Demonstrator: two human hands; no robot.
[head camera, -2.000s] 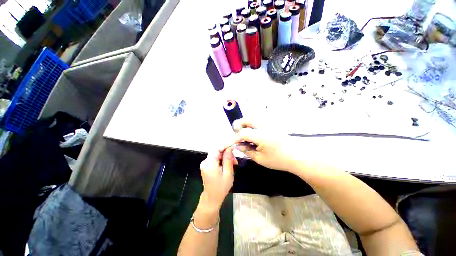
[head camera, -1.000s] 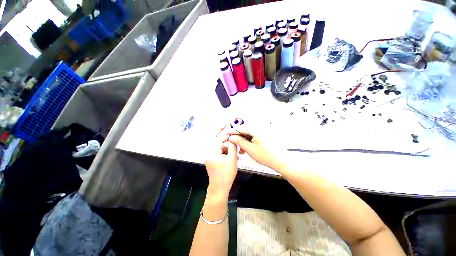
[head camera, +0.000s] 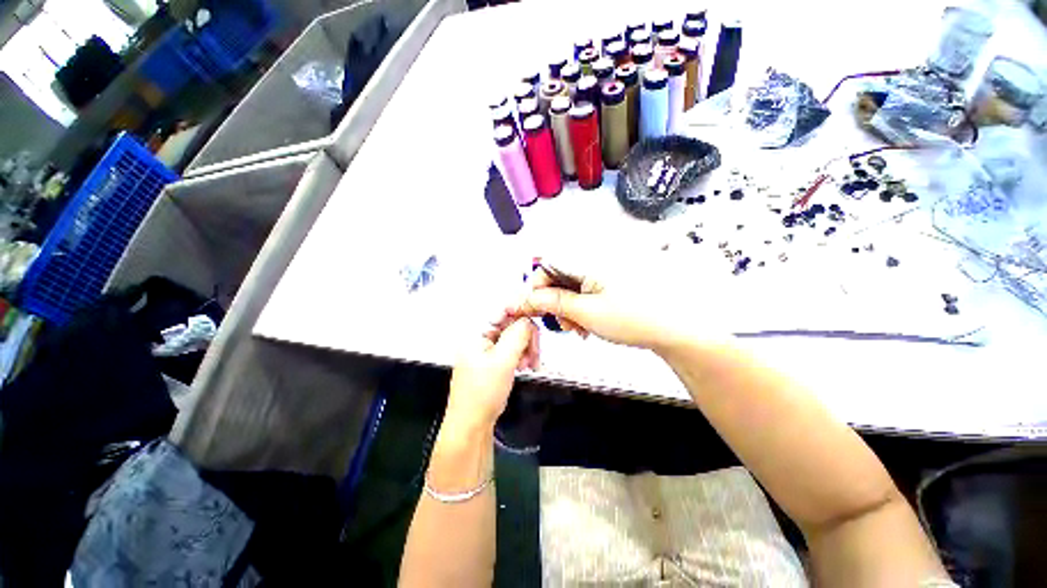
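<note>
My left hand and my right hand meet fingertip to fingertip above the table's front edge. My right hand is closed round a small dark tool, probably thread snips, whose dark end sticks out above the fingers. The fingers of my left hand are pinched together; any thread or needle between them is too fine to see. A black thread cone lies behind my right hand, mostly hidden, with its reddish core end showing. No garment is visible in my hands.
Upright coloured thread cones and a dark dish are farther back. Scattered buttons, a thin fabric strip and plastic bags lie right. Grey bins and patterned grey fabric are left.
My hands have moved up over the black thread cone, which showed more fully two seconds ago. The dark tool now sticks up more clearly from my right hand. The camera view has shifted slightly.
</note>
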